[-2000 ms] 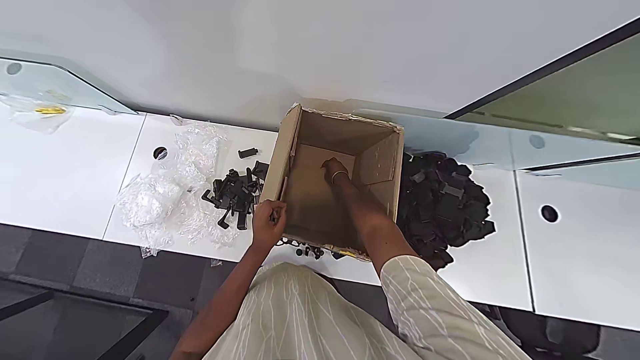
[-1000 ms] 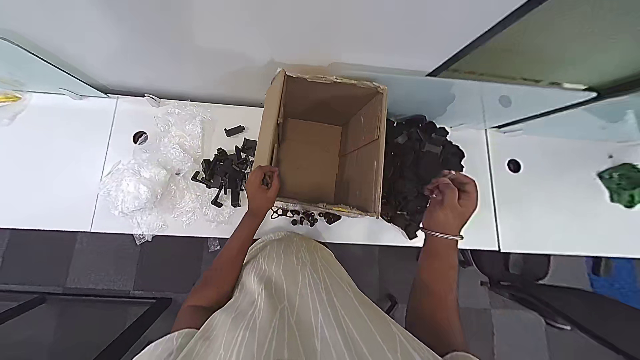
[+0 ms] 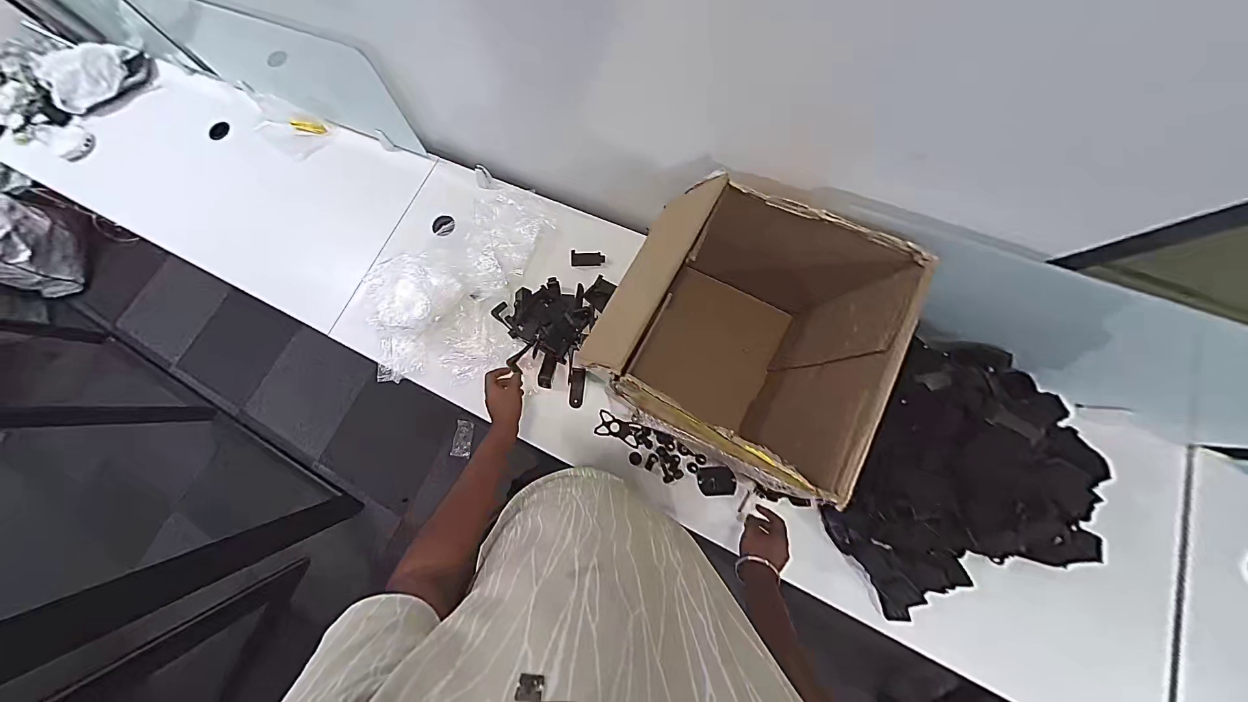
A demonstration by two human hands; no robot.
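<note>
My left hand (image 3: 504, 398) is at the front edge of the white table, its fingertips at a thin black part by a heap of black plastic parts (image 3: 551, 320); whether it grips that part is unclear. At the table edge, below the box's front corner, my right hand (image 3: 765, 538) has its fingers near small black pieces; its hold cannot be made out. Between and beyond the hands stands an open cardboard box (image 3: 731, 341), its visible inside bare. Small black rings and fittings (image 3: 668, 453) lie before it. A large pile of black pieces (image 3: 975, 468) spreads to its right.
Crumpled clear plastic wrap (image 3: 419, 297) lies left of the black parts. A glass partition (image 3: 292, 68) and the wall border the white table (image 3: 283, 224). A clear bag with something yellow (image 3: 308, 127) lies farther left. Dark metal frames (image 3: 175, 565) stand over the floor at lower left.
My left hand has left the box's edge for the black parts. My right hand has moved from the black pile to the table edge before the box. The view has turned.
</note>
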